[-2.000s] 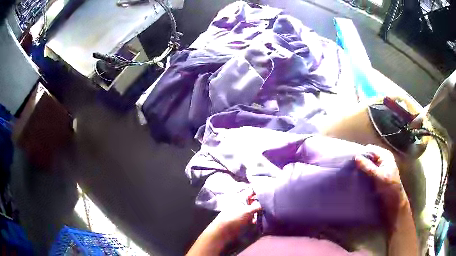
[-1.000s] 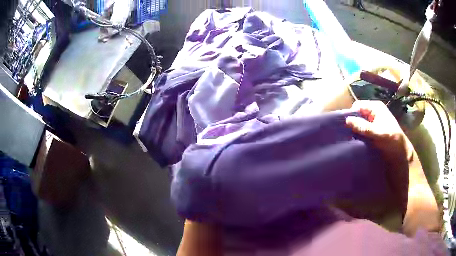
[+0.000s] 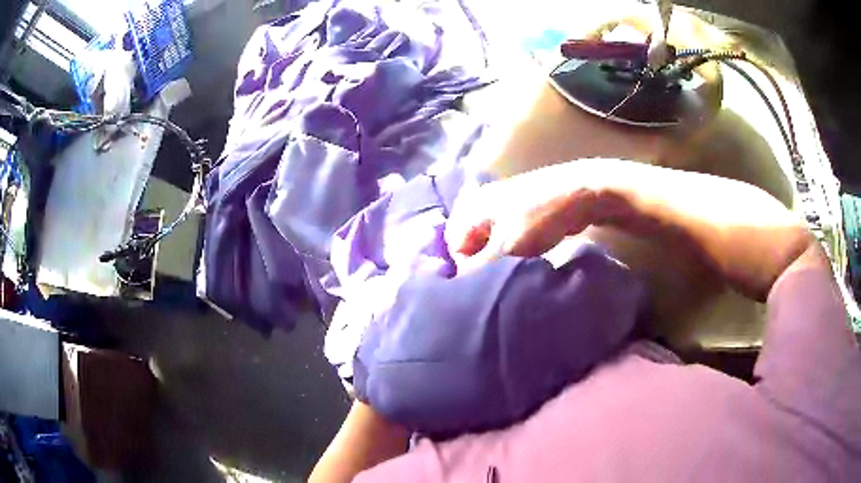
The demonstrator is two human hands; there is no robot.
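A purple jacket (image 3: 453, 330) lies bunched at the near end of the padded board (image 3: 538, 137), against my body. My right hand (image 3: 514, 222) reaches across from the right, and its fingers pinch the jacket's upper edge. My left forearm shows at the bottom, left of centre. My left hand is hidden under the jacket, so its grip cannot be seen. The dark steam iron (image 3: 618, 94) with its maroon handle rests on the right part of the board, beyond my right forearm, and no hand is on it.
A heap of crumpled purple jackets (image 3: 330, 141) lies beyond and left. A dark hose (image 3: 769, 90) runs from the iron along the right edge. On the left are a pale table (image 3: 90, 208), a brown box (image 3: 104, 401) and a blue crate (image 3: 159, 42).
My right hand has moved left along the jacket, away from the iron. The jacket is gathered into a smaller bundle. My left hand has gone under the cloth. The view has turned right.
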